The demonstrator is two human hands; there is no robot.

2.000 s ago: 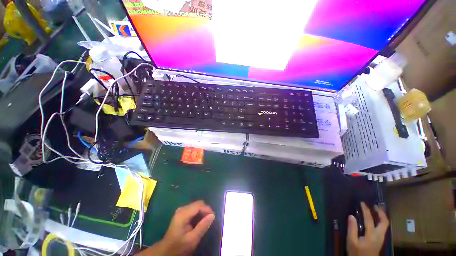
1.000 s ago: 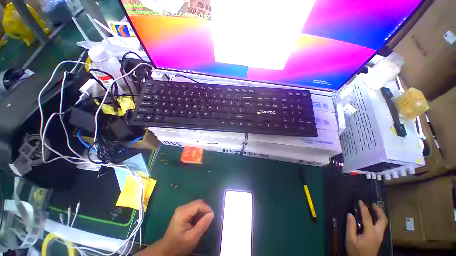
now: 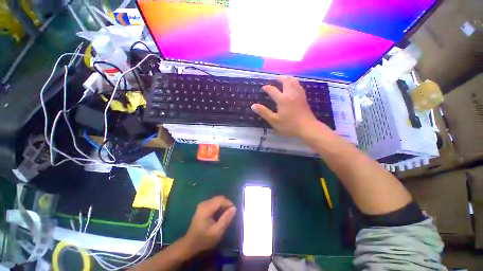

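Note:
A black keyboard [image 3: 212,98] lies raised on long white boxes [image 3: 222,136]. My right hand [image 3: 290,108] is over the right part of the keyboard, fingers spread, holding nothing. My left hand [image 3: 211,221] rests on the green mat, left of the phone, thumb and fingers curled towards each other with a gap, empty. The phone [image 3: 257,219] lies flat with a glowing white screen. The monitor [image 3: 190,32] behind the keyboard shows pink, orange and blue wallpaper and a bright white window. The mouse is not visible; my right forearm and sleeve cover much of that side.
Tangled white cables [image 3: 108,159] and dark adapters lie at left, with yellow sticky notes [image 3: 153,190] and a yellow tape roll [image 3: 71,258]. An orange square [image 3: 208,152] and a yellow stick [image 3: 325,193] lie on the mat. A pale vented box [image 3: 389,119] and cartons [image 3: 447,196] stand at right.
My right hand has left the mouse and moved up and left onto the keyboard. My left hand keeps its pose beside the phone. The view has shifted slightly.

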